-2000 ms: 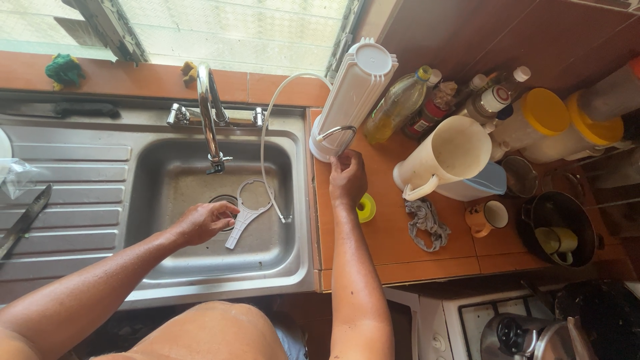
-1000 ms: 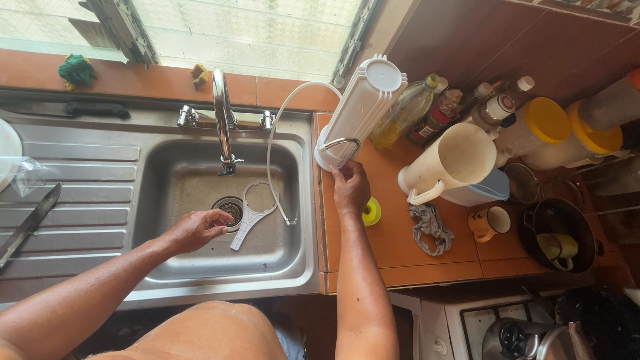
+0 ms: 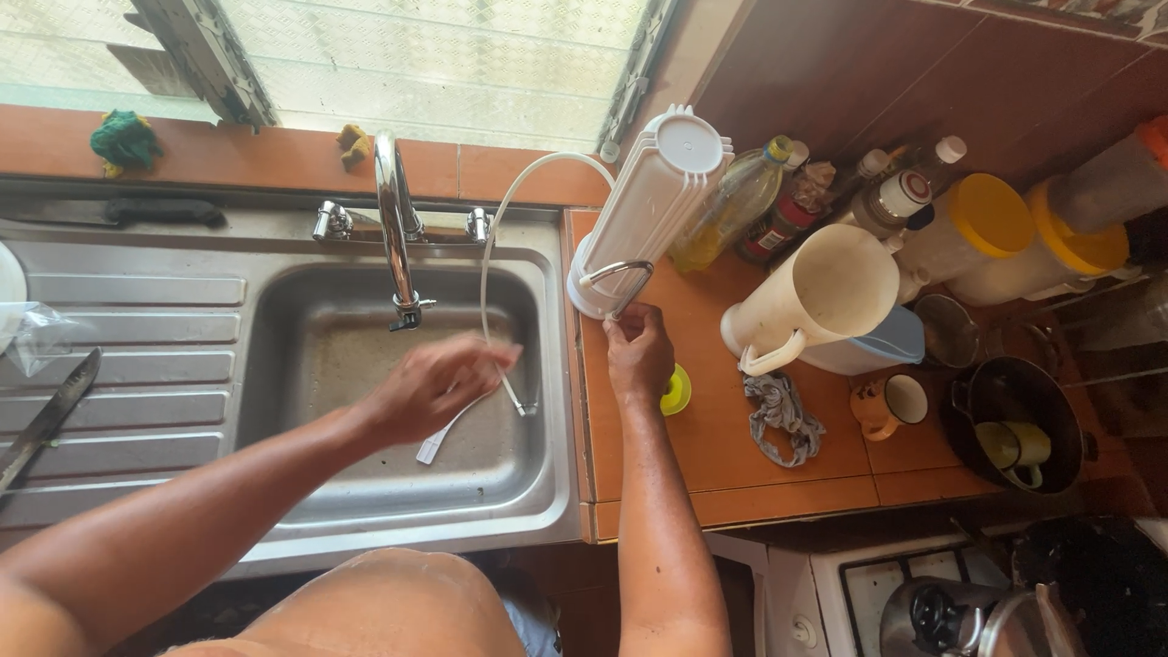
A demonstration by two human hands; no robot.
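A white countertop water filter housing (image 3: 652, 205) stands on the orange tiled counter just right of the steel sink (image 3: 411, 493). My right hand (image 3: 641, 356) has its fingertips on the base end of the filter's curved chrome spout (image 3: 620, 272). Blurred by motion, my left hand (image 3: 447, 379) hangs over the basin, partly covering a white plastic filter wrench (image 3: 443, 438); whether it touches the wrench or the hose is unclear. A thin white hose (image 3: 486, 274) arcs from behind the filter into the basin, its end near my left hand. The chrome faucet (image 3: 392, 219) rises behind the basin.
A cream pitcher (image 3: 808, 297), a grey cloth (image 3: 783, 420), an orange mug (image 3: 888, 407) and a dark pot (image 3: 1017, 424) occupy the right counter, with bottles behind. A yellow-green round object (image 3: 675, 391) sits beside my right wrist. A knife (image 3: 50, 420) lies on the drainboard.
My left hand has moved up and right in the basin, over the wrench and toward the hose. My right hand stays at the spout's base.
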